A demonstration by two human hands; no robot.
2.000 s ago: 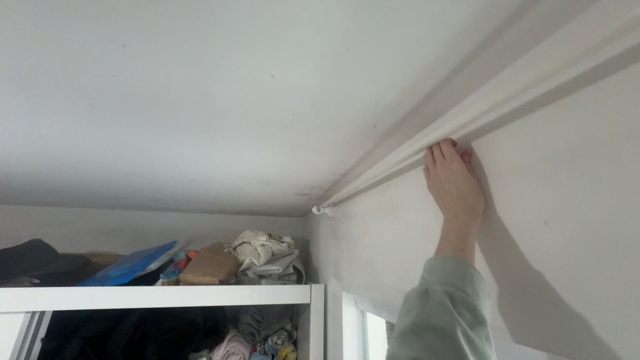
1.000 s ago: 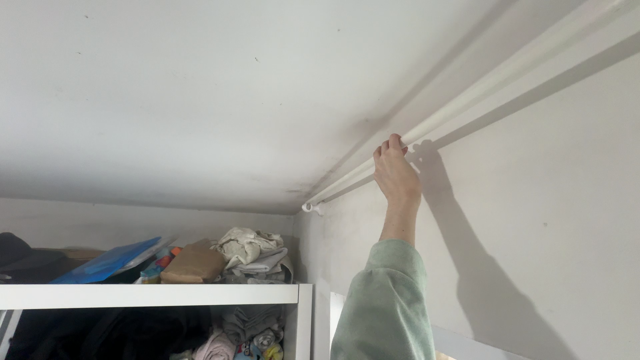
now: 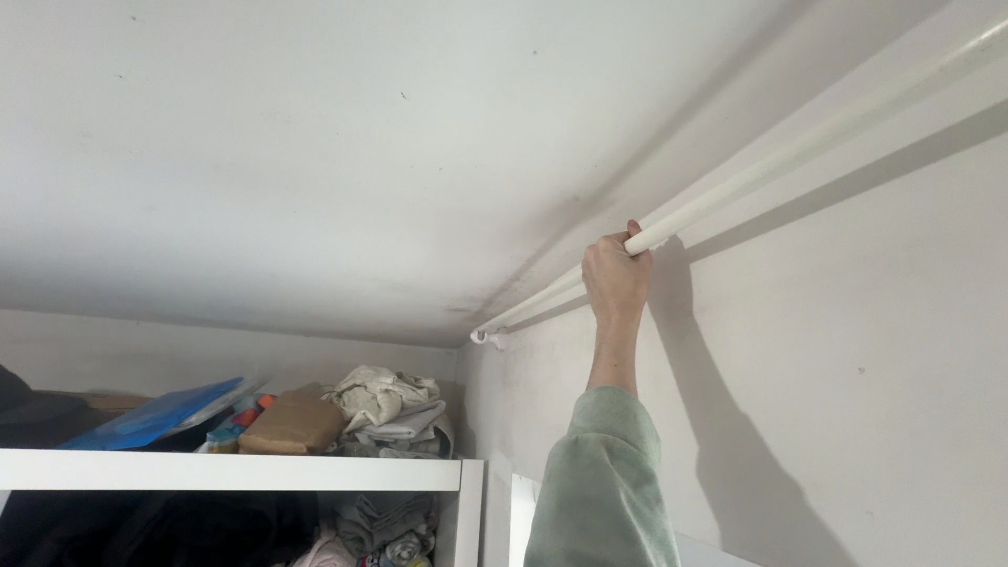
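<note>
My left hand (image 3: 618,268), in a pale green sleeve (image 3: 602,480), is raised right of the middle of the view. Its fingers are wrapped around a long white rod (image 3: 787,161). The rod slants from the upper right, close to the viewer, down to a white wall bracket (image 3: 488,339) near the far corner; whether its far end is seated there cannot be told. Past the hand the rod looks thinner, and part of it is hidden by the fist. My right hand is out of view.
A sloping ceiling (image 3: 315,157) lies close above the rod, with the white wall (image 3: 866,378) beside it. At lower left, a white shelf unit (image 3: 236,471) holds a blue folder (image 3: 169,409), a brown package (image 3: 293,425) and folded cloths (image 3: 386,402). A white frame (image 3: 521,512) stands below the hand.
From resting its fingers against the rod, my left hand has moved left in view, farther along it, and closed around it. The rod now sits farther from the wall's upper edge in view.
</note>
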